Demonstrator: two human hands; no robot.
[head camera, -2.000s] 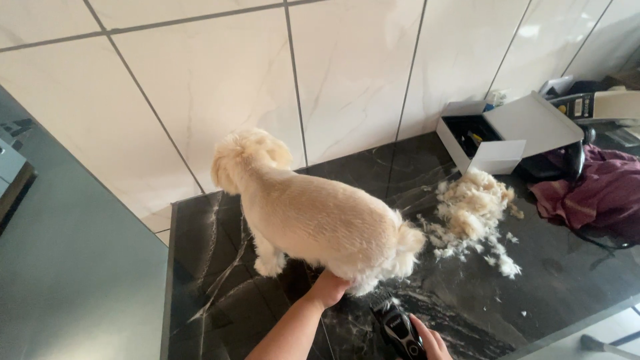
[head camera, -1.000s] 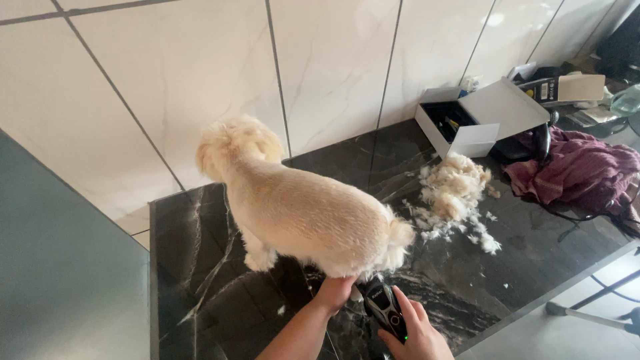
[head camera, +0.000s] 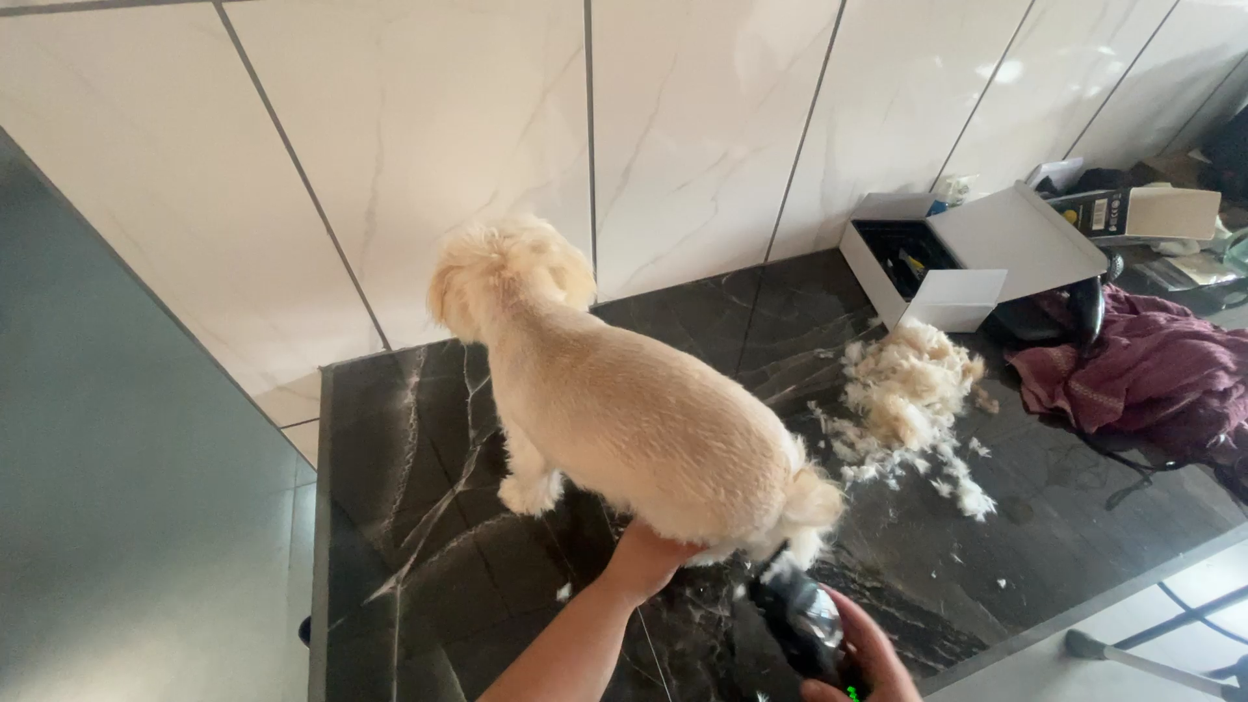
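Note:
A small cream-coloured dog (head camera: 643, 419) with a closely clipped back stands on a black marbled counter, its head toward the tiled wall. My left hand (head camera: 648, 565) reaches under its belly, just in front of the hind legs; its fingers are hidden beneath the body. In my right hand (head camera: 868, 653) is a black hair clipper (head camera: 799, 614), its head at the fluffy fur of the dog's hind leg, below the tail. A heap of cut fur (head camera: 907, 390) lies on the counter to the right of the dog.
Behind the fur heap stands an open white box (head camera: 955, 302) with a dark insert. A purple cloth (head camera: 1141, 370) lies to its right, near a black-and-tan carton (head camera: 1131, 210). The counter's edge (head camera: 1072, 614) runs along the lower right, and a grey panel (head camera: 127, 439) is at the left.
The clipper and my right hand have come up to the dog's hind leg from slightly apart. My left hand stays under the belly.

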